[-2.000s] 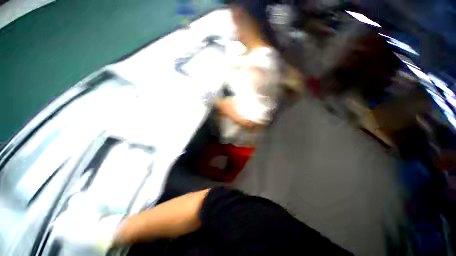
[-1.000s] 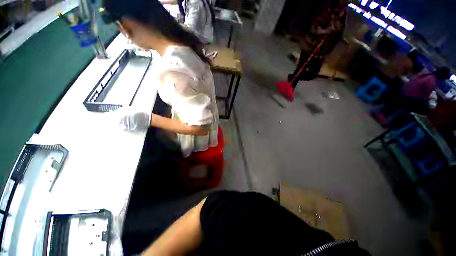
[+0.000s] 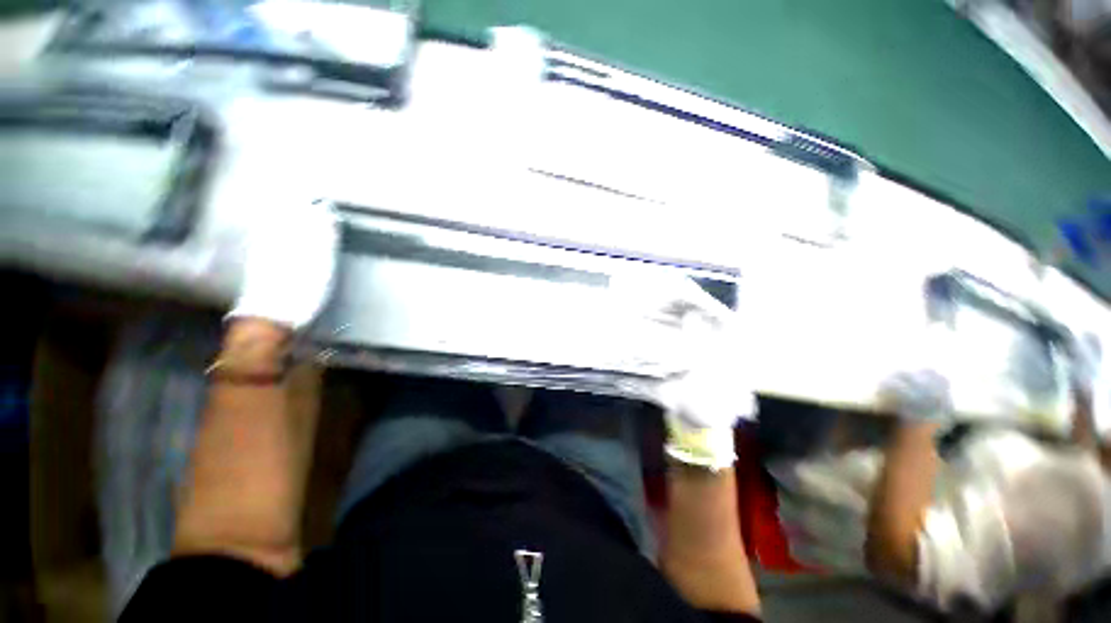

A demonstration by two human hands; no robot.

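A long, shallow metal chassis point(image 3: 487, 304), silver inside with a dark rim, lies crosswise on the white bench in front of me. My left hand point(image 3: 289, 262), in a white glove, is at its left end, fingers over the end wall. My right hand point(image 3: 707, 371), also white-gloved, is over its right part and front rim. Blur and glare hide the right fingers and whether they hold a cloth.
A slotted chassis point(image 3: 701, 122) lies behind, along the green partition point(image 3: 780, 73). Another chassis point(image 3: 98, 177) is at the left, with a further one point(image 3: 353, 67) behind it. At the right, a person in white point(image 3: 1011, 517) has gloved hands at a shorter chassis point(image 3: 1005, 347).
The view has swung from the neighbour and the floor at the right back to the bench. Both my hands now show at the near chassis; a second ago neither was visible.
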